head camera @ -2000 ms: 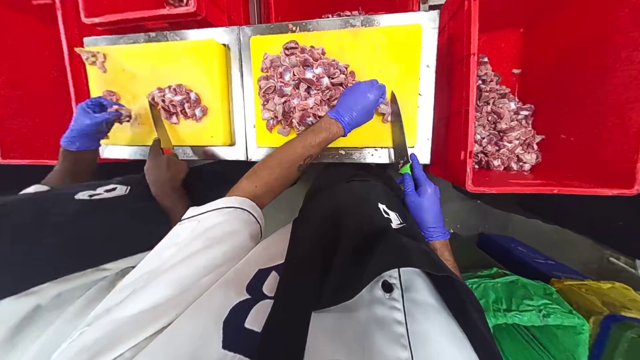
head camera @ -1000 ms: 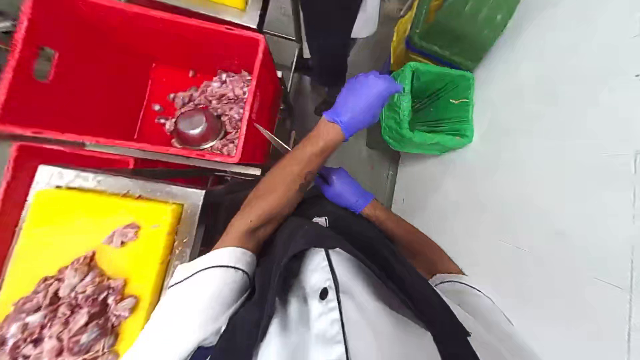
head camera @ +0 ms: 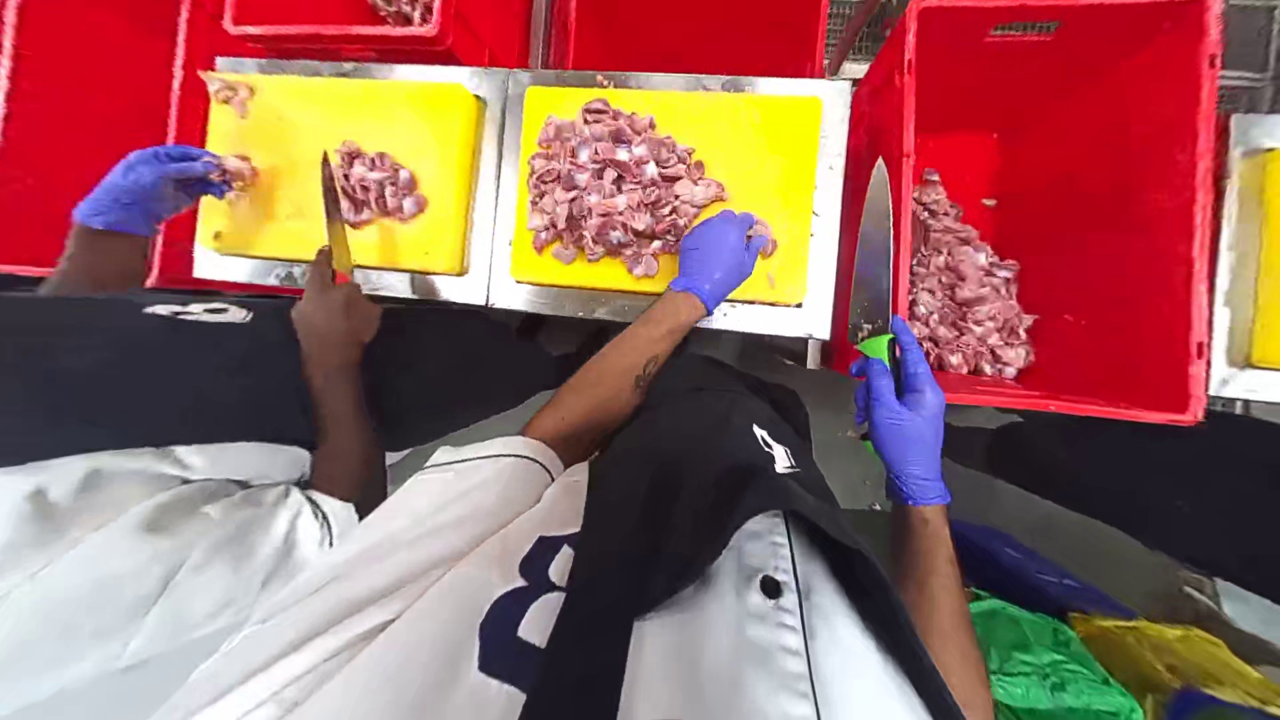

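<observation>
On the yellow cutting board (head camera: 670, 97) in front of me lies a heap of raw gizzard-like meat pieces (head camera: 615, 185). My left hand (head camera: 718, 258), in a purple glove, rests at the heap's lower right, with its fingers on a small meat piece (head camera: 762, 237). To the right of the board, my gloved right hand (head camera: 905, 420) grips a kitchen knife (head camera: 873, 250) by its green and black handle. The blade points away from me, beside the near wall of a red crate. Part of the handle is hidden by my fingers.
A co-worker at my left holds a knife (head camera: 333, 210) over another yellow board (head camera: 400, 100) with meat on it. The red crate (head camera: 1060, 390) at right holds more meat pieces. Green bag lining (head camera: 1045, 660) and yellow bag lining (head camera: 1160, 650) show low at the right.
The view has swung back from the green-lined bin to the boards. My left hand, over that bin a second ago, is now at the meat on my board. The knife stays in my right hand.
</observation>
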